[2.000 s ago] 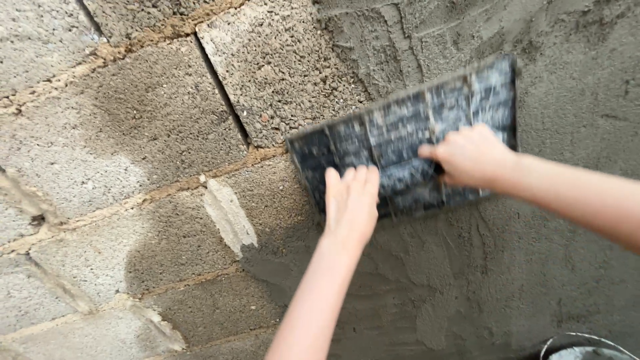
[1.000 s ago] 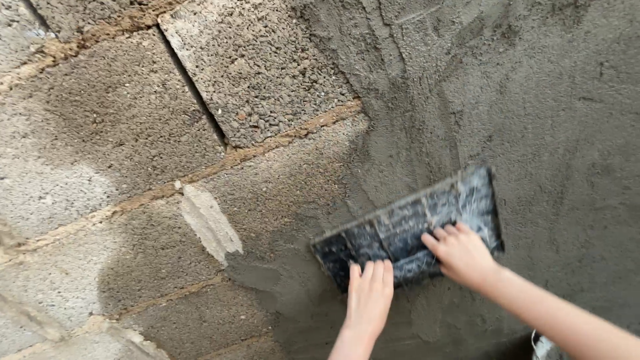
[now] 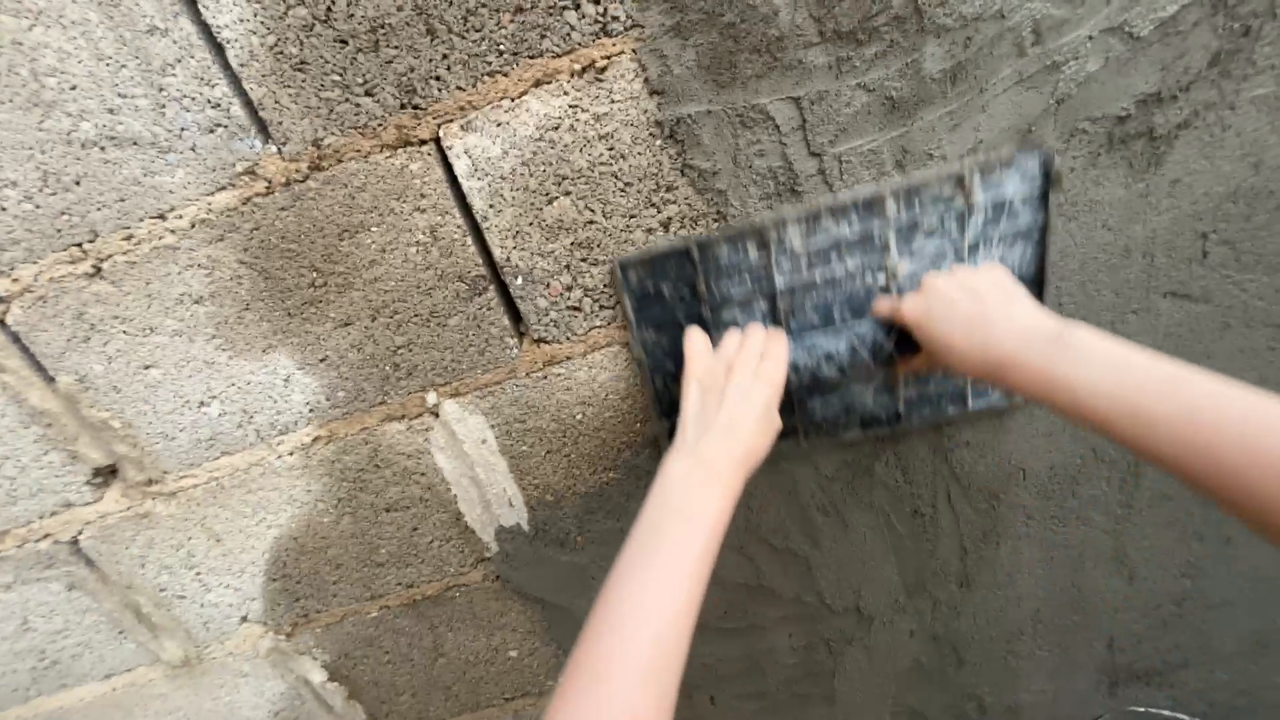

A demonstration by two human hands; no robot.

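A black plastic plastering float (image 3: pixel 830 240), smeared with grey mortar and a little blurred, lies tilted against the wet cement render (image 3: pixel 1150 300). Its left end reaches the edge of the bare blocks. My right hand (image 3: pixel 970 320) is closed around the handle on its back. With fingers stretched out, my left hand (image 3: pixel 735 400) rests on the back of the float near its lower left part. The float's working face is hidden against the wall.
Bare concrete blocks (image 3: pixel 380 270) with rough mortar joints fill the left side, partly damp. A pale mortar smear (image 3: pixel 478 470) crosses one block. The rim of a container (image 3: pixel 1150 712) shows at the bottom right.
From one second ago, both hands and the float have moved up the wall. Two seconds ago the float was also high, beside the same blocks. The view has shifted somewhat.
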